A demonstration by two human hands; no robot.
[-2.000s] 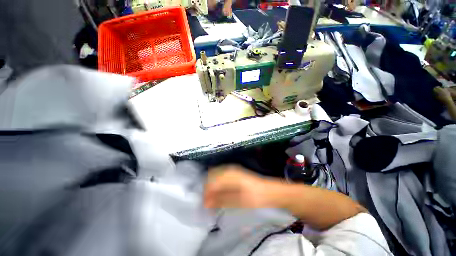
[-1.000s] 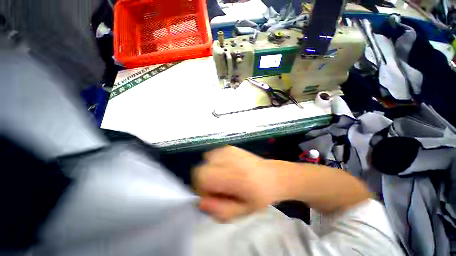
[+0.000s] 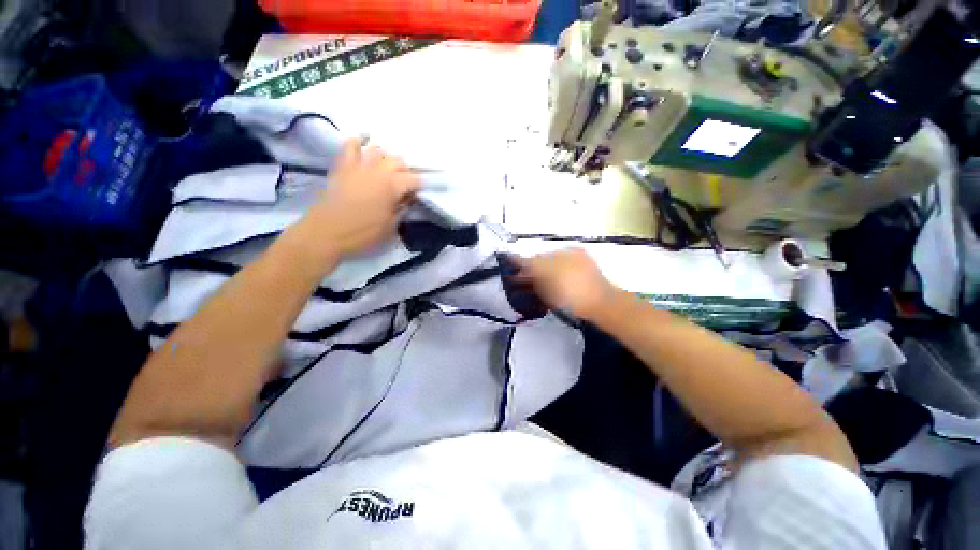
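A bunch of light grey garment panels with dark edges (image 3: 441,365) lies over the table's front edge and the wearer's lap. My left hand (image 3: 371,193) grips the upper part of the panels. My right hand (image 3: 564,281) is blurred at their right side, by a small dark fabric piece (image 3: 523,292); whether it holds that piece is unclear. Another dark rounded piece (image 3: 438,235) lies between the hands. The sewing machine (image 3: 688,129) stands behind and to the right of the hands, its needle area free of the panels.
Scissors (image 3: 679,218) lie under the machine arm, with a white tape roll (image 3: 790,256) to their right. A red basket (image 3: 408,19) is behind the white table (image 3: 473,86). A blue crate (image 3: 81,161) is at left. More grey pieces (image 3: 849,360) hang at right.
The view has shifted down and left. My left hand has come into view holding panels, which now lie at the table's front. My right hand has moved up to the table edge.
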